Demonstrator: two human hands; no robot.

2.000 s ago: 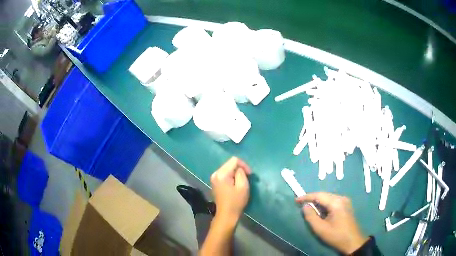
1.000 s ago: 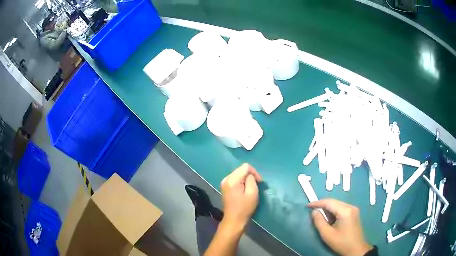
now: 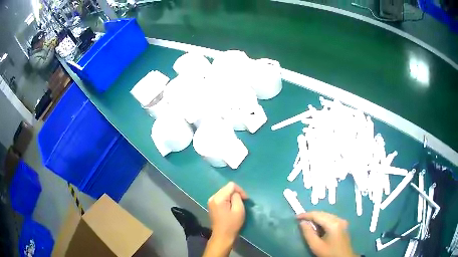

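My right hand [image 3: 326, 232] rests low over the green bench, its thumb and fingers around the lower end of a white antenna [image 3: 293, 201] that lies pointing up and left. My left hand [image 3: 227, 208] is curled just above the bench's near edge; whether its fingers pinch something small cannot be told. A large pile of white antennas [image 3: 341, 150] lies beyond my right hand. Several white camera housings [image 3: 216, 143] stand grouped beyond my left hand, overexposed and touching one another.
A blue bin [image 3: 113, 55] sits at the bench's far left end. More blue bins [image 3: 85, 140] and an open cardboard box [image 3: 118, 226] are below on the left. Hinged antennas and black cables [image 3: 437, 201] lie at the right. A pale rail [image 3: 306, 80] borders the green belt.
The view has shifted, so the bench and its things sit lower in the picture. Both hands keep nearly the same pose, and the antenna is still at my right hand.
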